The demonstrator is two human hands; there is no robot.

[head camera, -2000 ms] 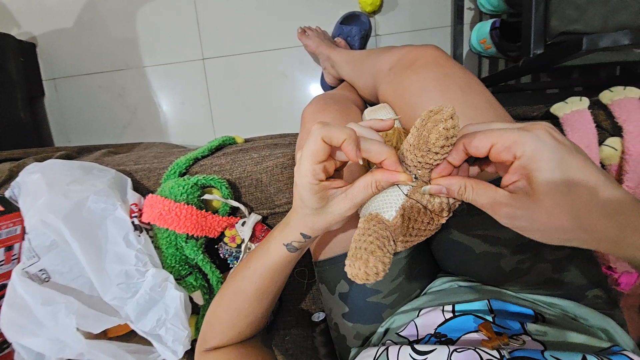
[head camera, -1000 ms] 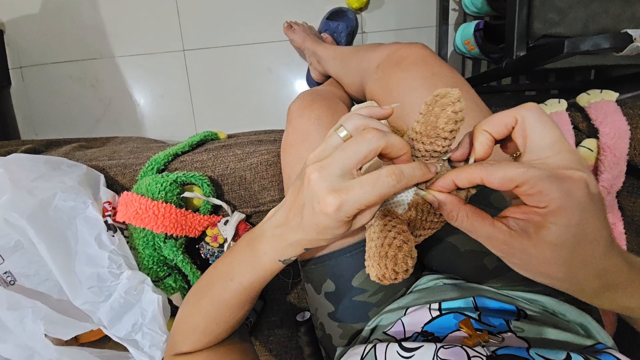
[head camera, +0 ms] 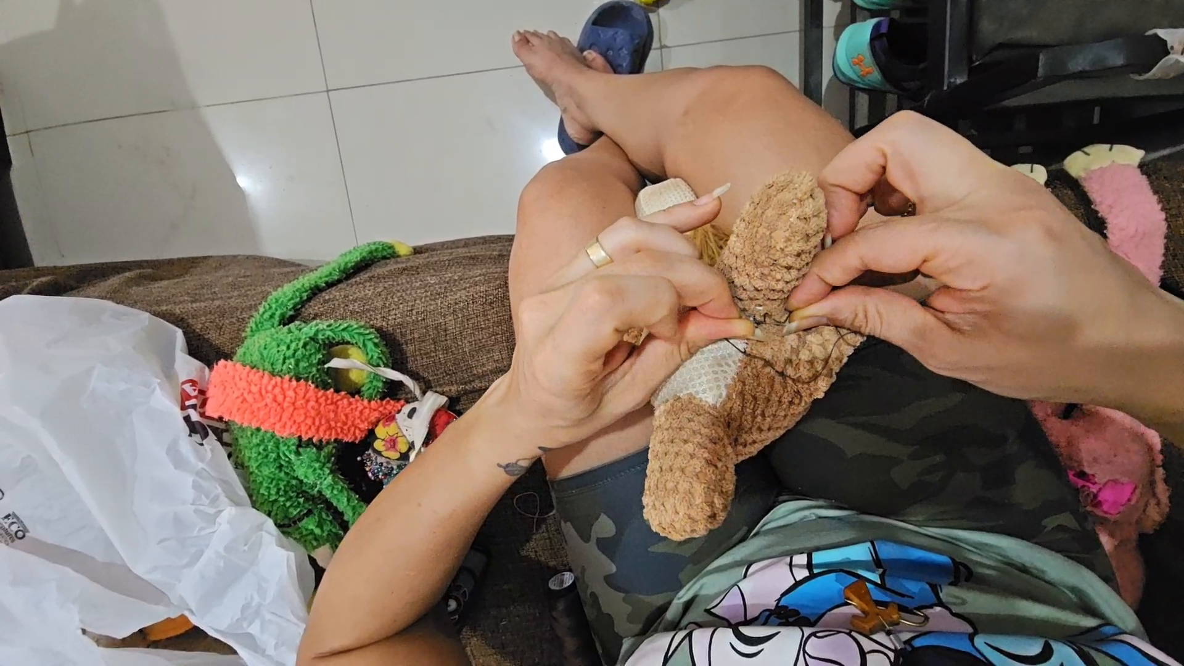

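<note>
A brown crocheted plush toy [head camera: 689, 467] with a cream patch lies across my lap. My left hand [head camera: 615, 324], with a gold ring, pinches the toy's middle between thumb and fingers, where dark thread [head camera: 795, 370] runs over the yarn. From the other side my right hand [head camera: 934, 250] closes thumb and index finger at the same spot, close to the left fingertips. One limb of the toy [head camera: 775, 231] points up between the hands. Whether a needle is in the fingers cannot be seen.
On the brown sofa [head camera: 444, 305] at left are a green plush [head camera: 301, 472] with a coral band [head camera: 296, 402] and a white plastic bag [head camera: 139, 462]. A pink plush [head camera: 1124, 217] lies at right. A thread spool [head camera: 562, 583] rests beside my thigh. Shoes [head camera: 860, 55] sit on a dark rack.
My left hand has shifted off the toy's upper part, baring more of the cream patch than one second ago. My right hand stays at the toy's middle.
</note>
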